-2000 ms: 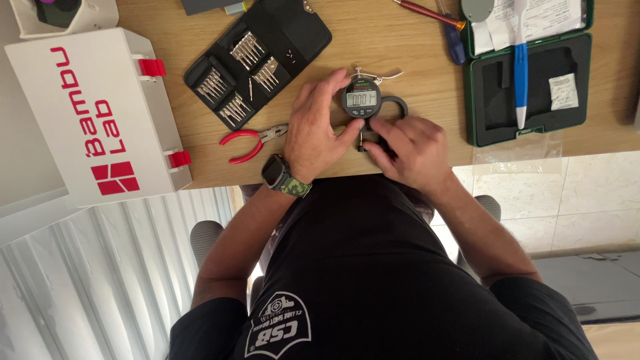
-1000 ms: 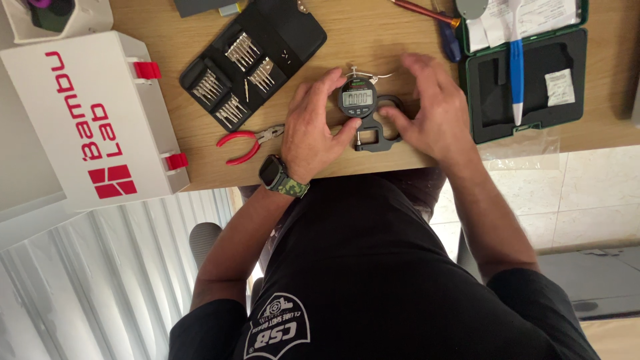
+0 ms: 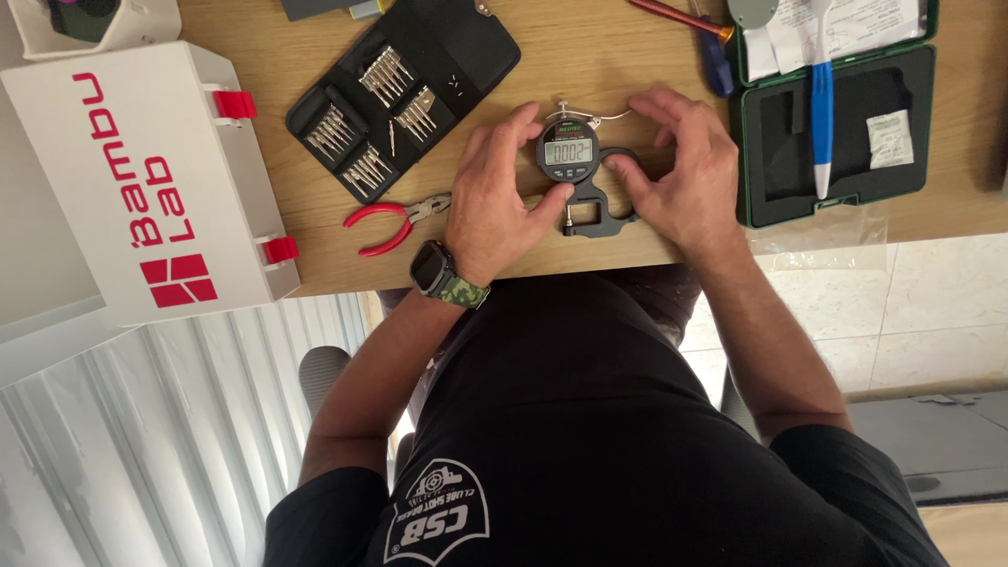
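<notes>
A digital thickness gauge (image 3: 587, 169) with a round display and a dark metal frame lies near the table's front edge. My left hand (image 3: 500, 197), a watch on its wrist, rests at the gauge's left side with its thumb touching the lower part of the dial housing. On the other side, my right hand (image 3: 681, 169) has its fingers spread, its thumb at the ring-shaped grip of the frame and its fingertips near the end of the thin lever. Red-handled pliers (image 3: 402, 223) lie left of my left hand. Whether either hand bears on the gauge's weight cannot be told.
An unfolded black case of precision screwdriver bits (image 3: 472, 47) lies behind the pliers. At the left stands a white box with red latches (image 3: 150, 181). On the right is an open green case (image 3: 858, 185) with a blue-and-white tool (image 3: 821, 110) across it; a blue-handled screwdriver (image 3: 715, 63) lies beside it.
My right hand has opened from its grip on the frame and spread out to the right. My left hand's fingers have moved off the dial's upper edge. The gauge's frame is more exposed.
</notes>
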